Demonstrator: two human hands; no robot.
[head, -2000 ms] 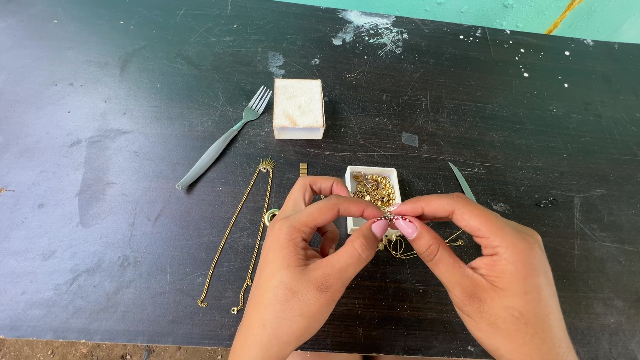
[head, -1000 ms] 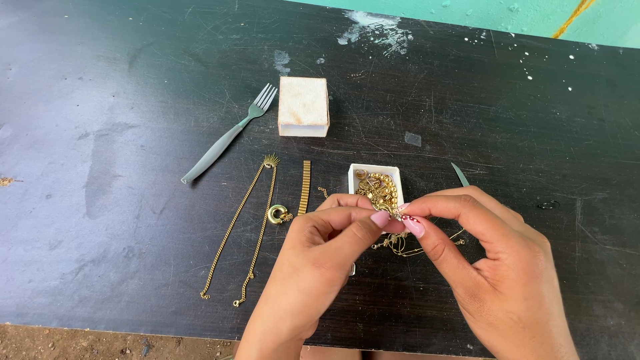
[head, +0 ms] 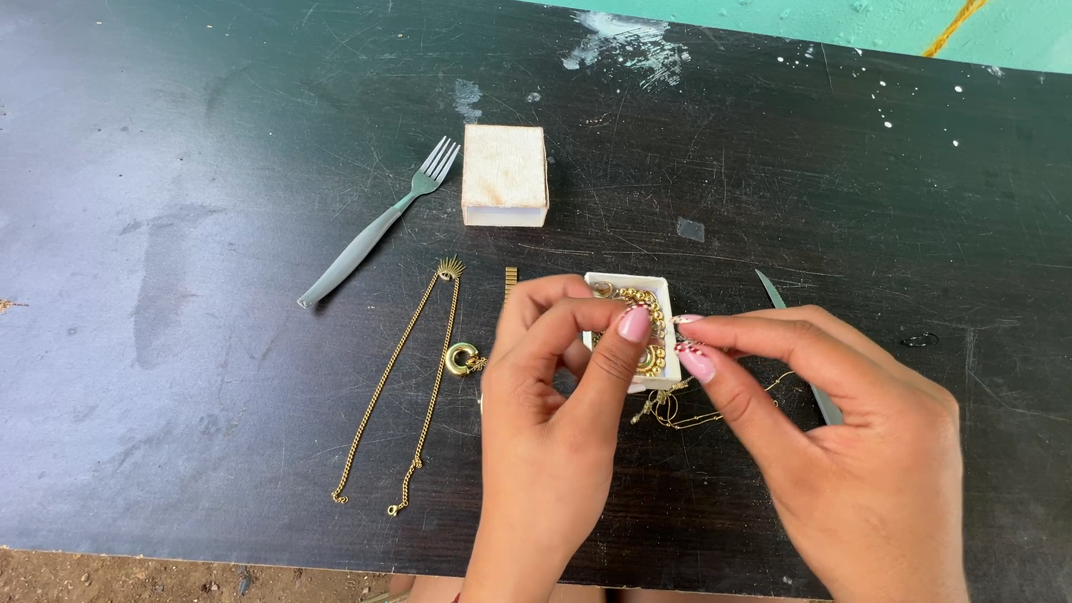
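My left hand [head: 557,394] is over the left side of a small white box [head: 667,306] of gold-coloured jewellery, its thumb and index fingertip pinched together; whether something tiny is between them I cannot tell. My right hand [head: 837,410] pinches a small piece of jewellery [head: 688,341], mostly hidden by the fingertips, at the box's right edge. Gold beads [head: 656,352] and rings lie in the box. Fine gold chains [head: 695,421] lie on the table below it. Left of my left hand are a chain necklace with a sunburst pendant [head: 450,269], a gold ring-shaped pendant [head: 461,358] and a gold link band [head: 511,280], partly covered.
On the dark table [head: 251,469], a fork [head: 360,247] lies left of a pale square box lid [head: 504,172]. A knife [head: 825,402] is partly under my right hand. A small clear plastic piece [head: 691,229] and a thin dark loop [head: 919,340] lie farther off.
My hands, whose fingertips met before, have moved apart. My left hand has tilted more upright and now hides most of the link band, which showed plainly one second ago.
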